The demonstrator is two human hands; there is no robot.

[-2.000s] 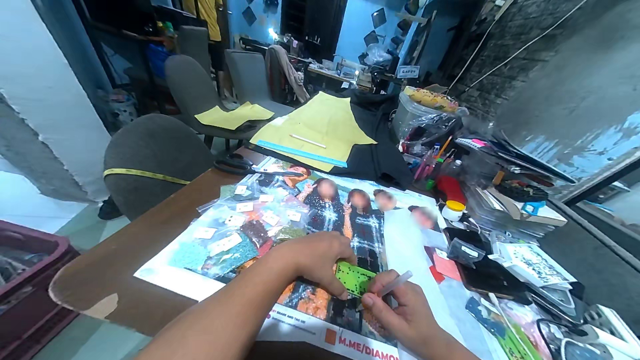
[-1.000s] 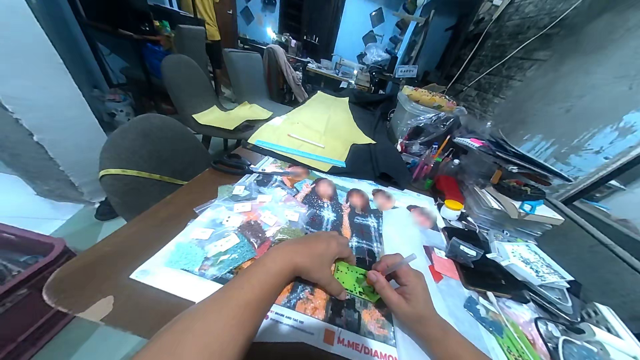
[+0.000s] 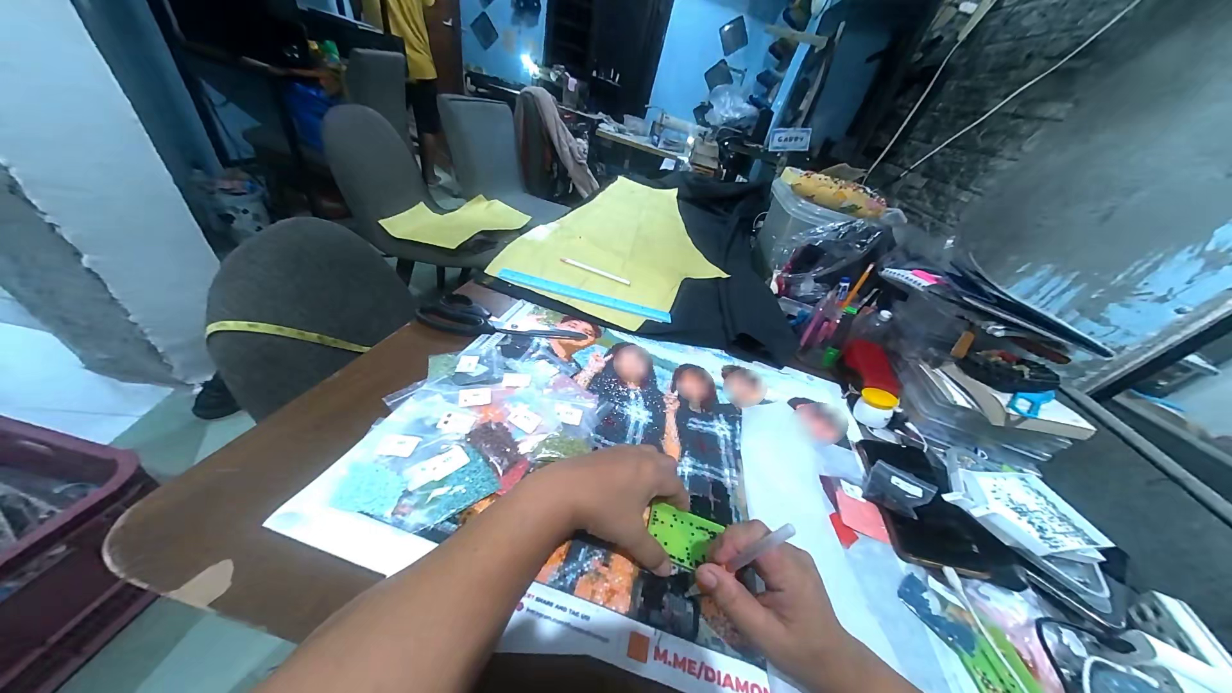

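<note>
A printed diamond-painting canvas (image 3: pixel 616 616) with a picture of several people lies on the brown table. Over its lower middle, my left hand (image 3: pixel 626 500) holds a small green tray (image 3: pixel 681 535) by its left side, with dark beads or dots on it. My right hand (image 3: pixel 770 587) grips a translucent pen-like applicator (image 3: pixel 762 547) at the tray's right end, its tip low over the canvas. Small clear bags of coloured beads (image 3: pixel 493 445) with white labels are heaped on the canvas, left of my hands. White cover paper (image 3: pixel 784 491) lies over its right part.
Black-handled scissors (image 3: pixel 457 313), yellow pattern paper (image 3: pixel 616 236) and a blue ruler (image 3: pixel 582 295) lie beyond the canvas. On the right are a phone (image 3: pixel 938 520), a red bottle (image 3: pixel 871 371) and stacked papers. A grey chair (image 3: pixel 303 289) and a maroon crate (image 3: pixel 67 491) stand left. A person in yellow stands behind.
Both hands stay around the green tray over the canvas. The tray has tilted or turned slightly, and the right hand has shifted a little with the applicator.
</note>
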